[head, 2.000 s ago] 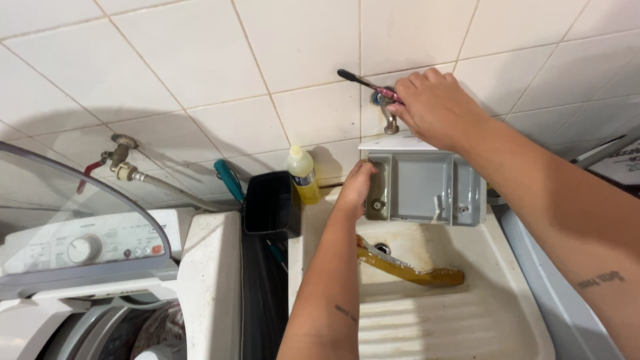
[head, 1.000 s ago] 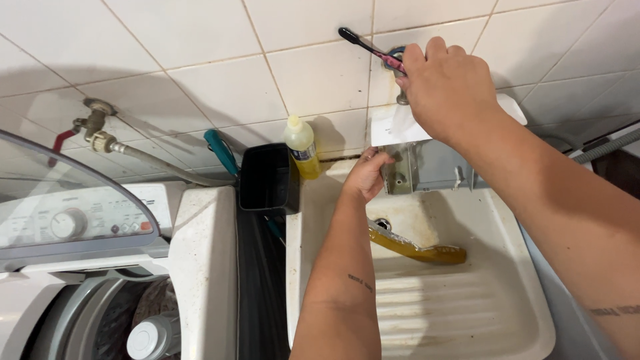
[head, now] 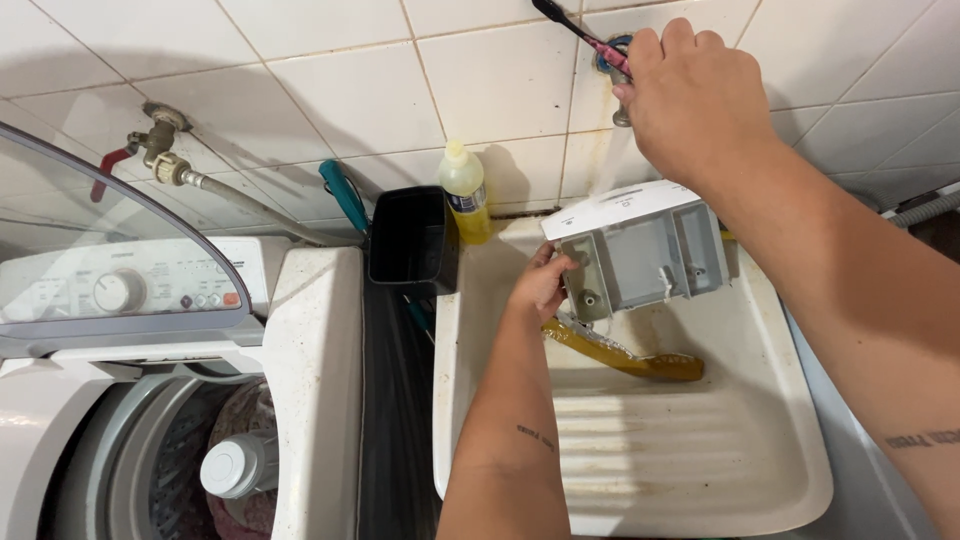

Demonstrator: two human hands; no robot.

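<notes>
My left hand (head: 541,281) grips the left end of a grey and white washing machine detergent drawer (head: 641,259), tilted over the laundry sink (head: 750,450). Its compartments face me and its white front panel lies toward the wall. In my right hand (head: 694,97), up at the wall faucet (head: 621,112), is a black and pink toothbrush (head: 581,34), its head pointing up and left. That hand covers part of the faucet; whether it touches the handle I cannot tell. A yellow-brown brush or scraper-like object (head: 637,360) lies in the basin below the drawer.
Left of the sink stand a black plastic container (head: 414,240), a bottle of yellow liquid (head: 466,195) and a teal handle (head: 344,196). An open top-loading washing machine (head: 315,375) is at the left, with a red-levered valve (head: 112,161) and hose above it.
My right hand stays near the faucet with the toothbrush. The drawer has turned in my left hand: its white panel, raised a second ago, now leans back and the compartments show again.
</notes>
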